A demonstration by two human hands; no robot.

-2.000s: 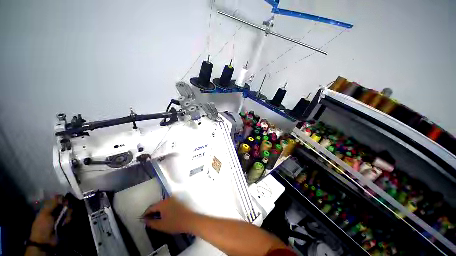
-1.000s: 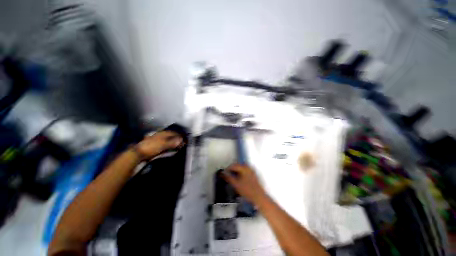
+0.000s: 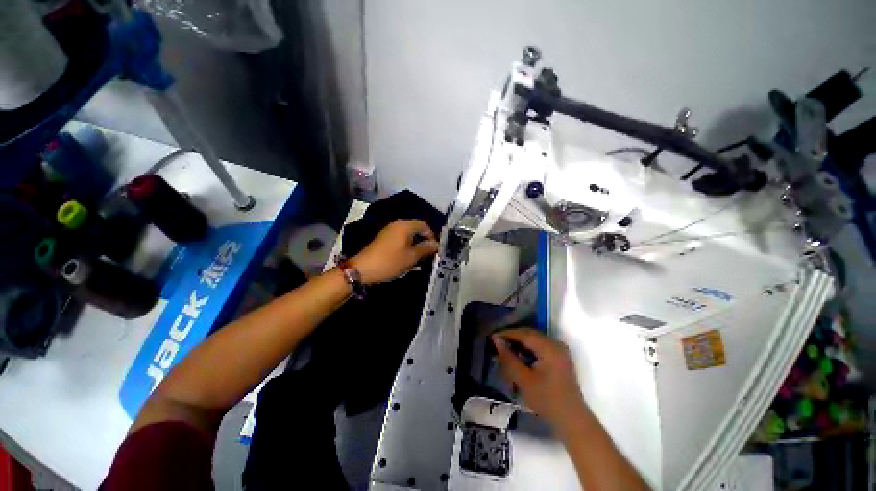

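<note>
The white sewing machine has an orange square sticker on its body. Its needle area is a small dark metal cluster at the far end of the bed plate, which is dotted with dark screws. My left hand is beside the needle area, over black fabric, fingers bent; I cannot tell if it pinches something. My right hand is over the dark open recess right of the bed, thumb and fingertips close together. Whether it holds anything small is not clear.
The neighbouring table with a blue JACK edge is on the left, carrying dark spools and a pole. Coloured thread spools are at the right. Black cones on the stand are at the upper right. The wall is behind.
The view has swung left and closer. My left hand now lies beside the needle area, and my right hand stays over the recess. The neighbouring table has come clearly into view.
</note>
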